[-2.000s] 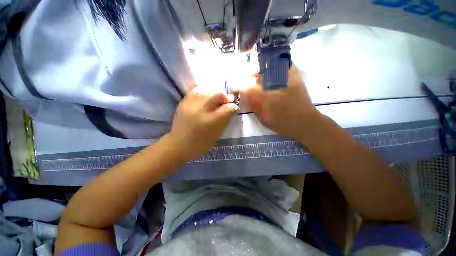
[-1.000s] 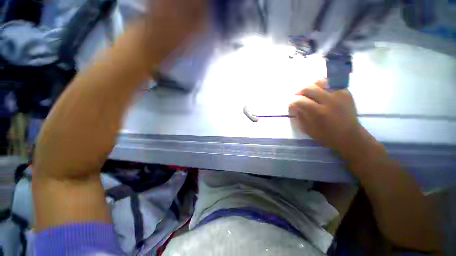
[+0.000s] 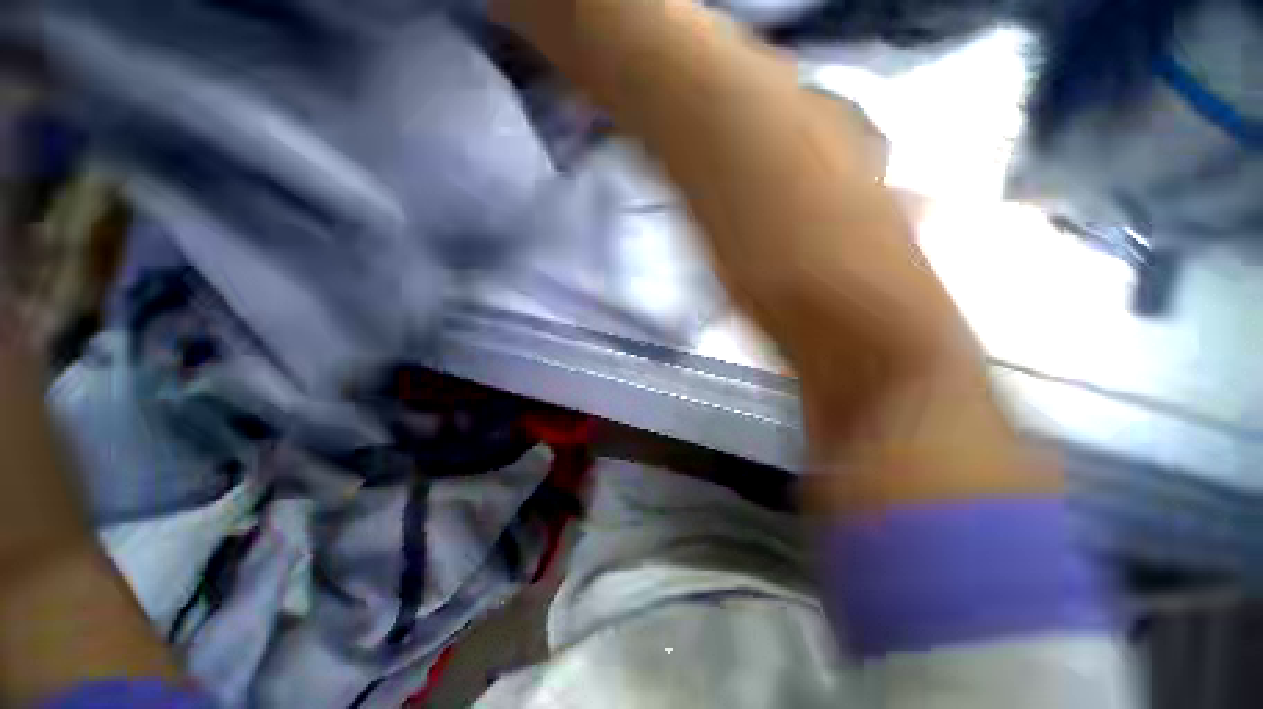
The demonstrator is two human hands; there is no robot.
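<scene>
Light grey-lavender garment cloth [image 3: 291, 208] with dark bands hangs blurred at upper left, over the table's left end. My right forearm crosses from the lower right to the top edge, where the hand is cut off. My left forearm shows at the lower left edge; its hand is outside the picture. Whether either hand holds the cloth cannot be seen. The dark attachment [image 3: 1157, 281] of the sewing machine [image 3: 1177, 153] stands at the right, beside small blurred metal parts under the bright lamp.
The grey front edge [image 3: 623, 374] of the table runs slanting across the middle. A heap of grey and dark banded pieces [image 3: 346, 554] lies below it at left, with red strips beside it. White cloth [image 3: 679, 526] covers my lap.
The view has swung left, so the machine sits further right. My right arm has left the attachment and reaches across to the upper left. My left arm has dropped to the left edge.
</scene>
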